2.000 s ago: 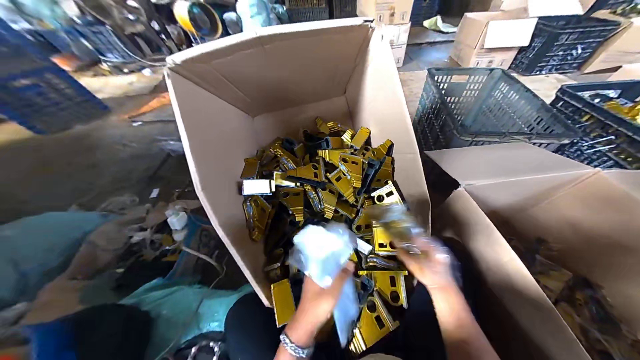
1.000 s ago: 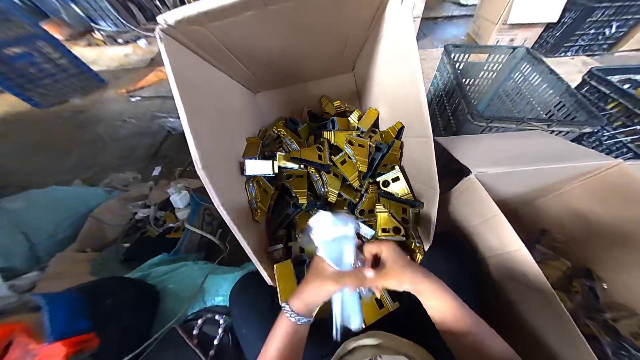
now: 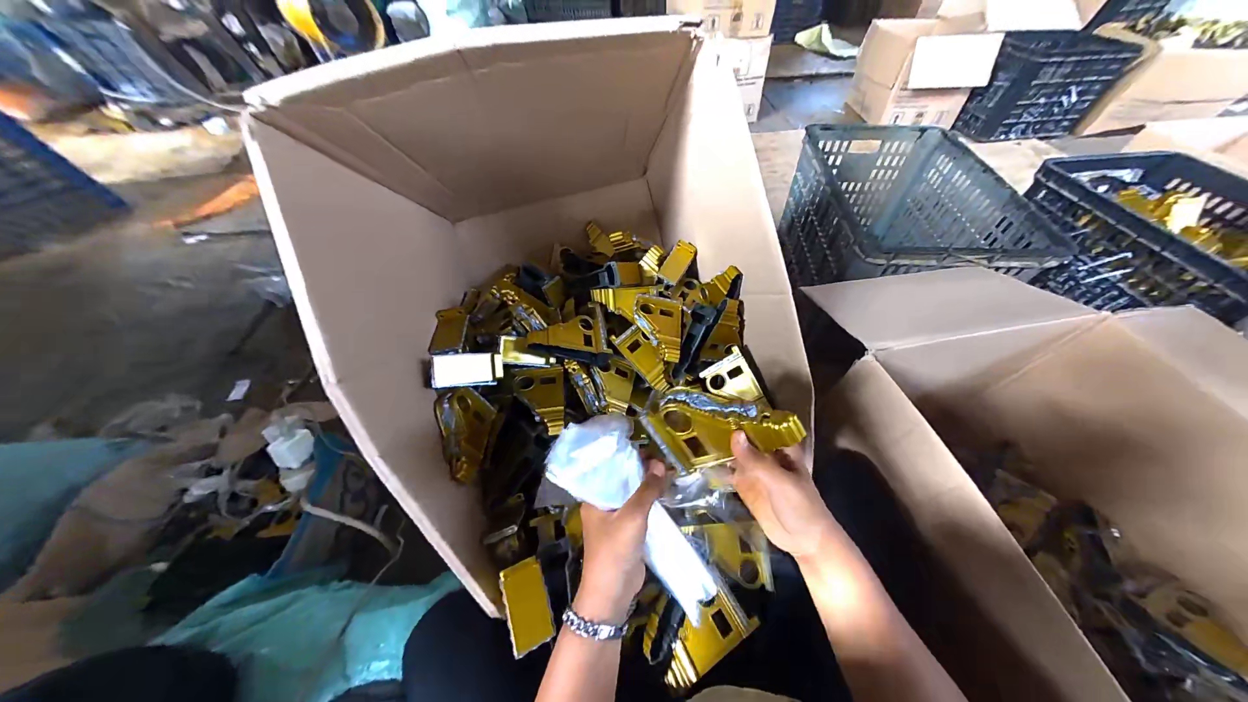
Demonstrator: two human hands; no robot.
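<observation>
A cardboard box (image 3: pixel 361 263) in front of me holds a heap of gold and black moulded parts (image 3: pixel 575 336). My left hand (image 3: pixel 619 526), with a chain bracelet at the wrist, grips a bundle of white plastic bags (image 3: pixel 595 463) over the near part of the heap. My right hand (image 3: pixel 785 497) holds a gold part (image 3: pixel 707 429) with round and square holes by its right end. Clear plastic film (image 3: pixel 707 492) hangs between the two hands, below that part; which fingers hold it cannot be told.
A second open cardboard box (image 3: pixel 985 312) with similar parts stands at the right. Beyond it are a dark plastic crate (image 3: pixel 916 258) and another crate (image 3: pixel 1150 171) with gold parts. Teal sheeting (image 3: pixel 302 624) and scraps lie on the floor at the left.
My right hand, which was close against the white bundle a second ago, is now farther right with a gold part in it. The left hand still holds the bundle.
</observation>
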